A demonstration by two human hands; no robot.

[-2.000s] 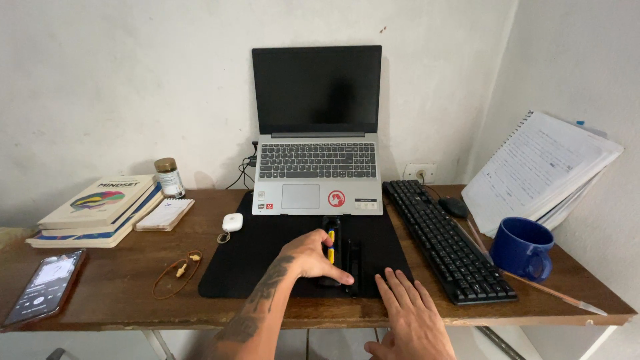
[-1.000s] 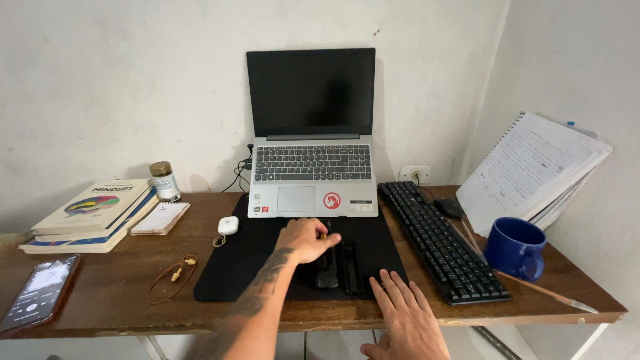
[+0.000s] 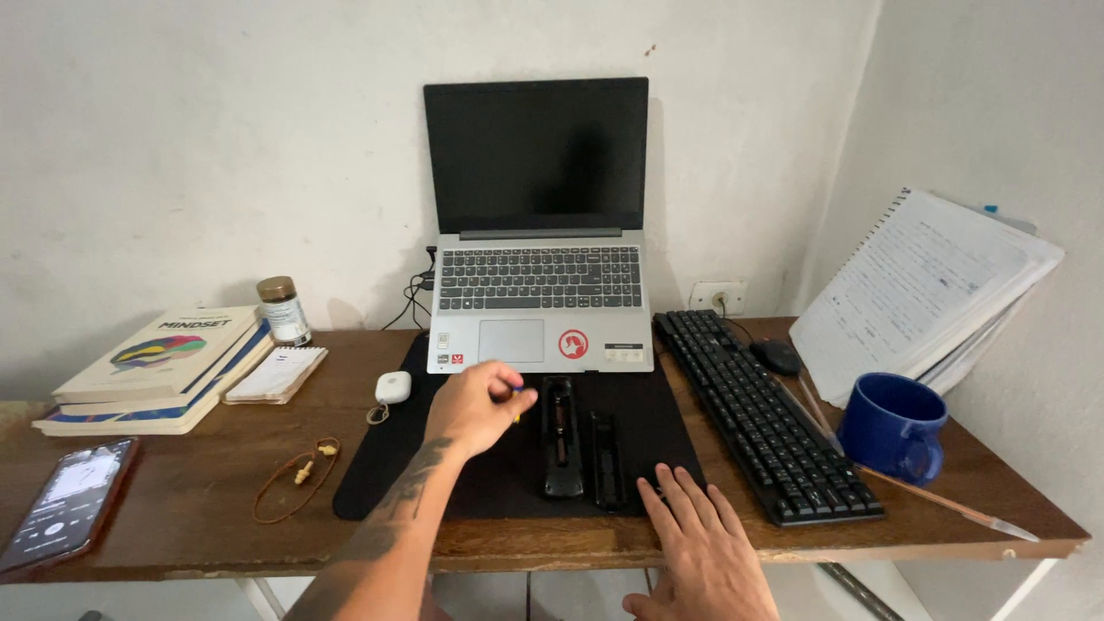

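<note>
Just below the laptop, my left hand (image 3: pixel 483 410) pinches a small object with yellow and blue on it (image 3: pixel 517 417), mostly hidden by the fingers. To its right lies an open black plastic casing (image 3: pixel 563 483), long and narrow, with a hollow that shows metallic and brown parts. A slim black plastic piece (image 3: pixel 609 466), like a cover, lies beside the casing, apart from it. Both rest on a black desk mat (image 3: pixel 388 466). My right hand (image 3: pixel 703 543) lies palm down with fingers spread at the mat's front right corner and the table edge, holding nothing.
Behind the mat stands an open laptop (image 3: pixel 539 302). A black keyboard (image 3: pixel 768 423), mouse (image 3: pixel 776 355), blue mug (image 3: pixel 893 423), brush-like stick (image 3: pixel 949 500) and spiral notebook (image 3: pixel 923 285) are at right. Books (image 3: pixel 164 354), a jar (image 3: pixel 284 315), phone (image 3: pixel 69 500), corded earplugs (image 3: pixel 304 470) and white tag (image 3: pixel 393 387) lie left.
My left hand has moved from over the black casing up and left, off it, leaving its hollow in view. Yellow cylindrical parts seen at the casing two seconds ago no longer show there. My right hand stays put.
</note>
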